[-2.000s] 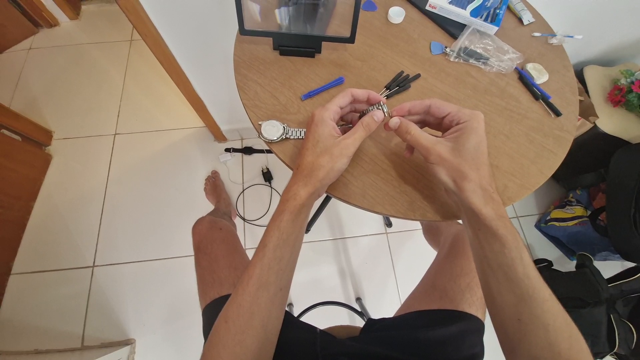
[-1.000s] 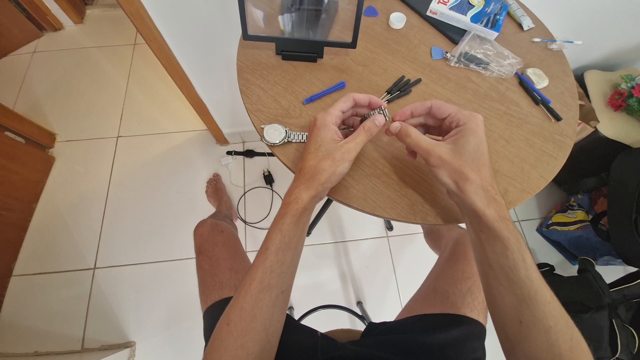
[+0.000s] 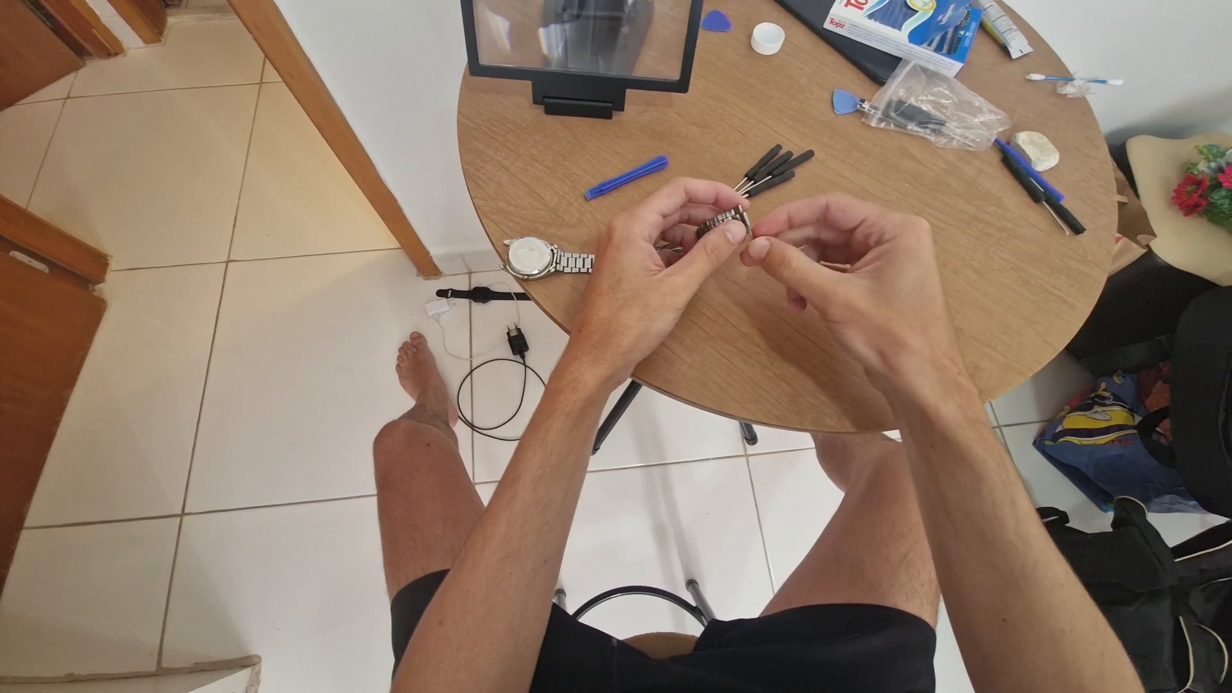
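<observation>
Over the round wooden table, my left hand [image 3: 664,265] holds a metal watch bracelet [image 3: 722,221] between thumb and fingers. My right hand [image 3: 847,269] is at the bracelet's right end, thumb and index finger pinched together; whether something small sits between them cannot be told. Several small black-handled screwdrivers [image 3: 775,171] lie just beyond the bracelet. A blue plastic pry tool [image 3: 627,177] rests beyond my left hand. To its left, near the table's edge, lies a silver wristwatch [image 3: 532,258] with a metal band, partly hidden by my left hand.
A framed magnifier screen [image 3: 581,82] stands at the table's back left. Farther right are a white cap [image 3: 767,38], a blue pick [image 3: 845,102], a clear plastic bag [image 3: 938,111], a box [image 3: 910,29] and pens [image 3: 1039,183]. A cable [image 3: 460,395] lies on the floor.
</observation>
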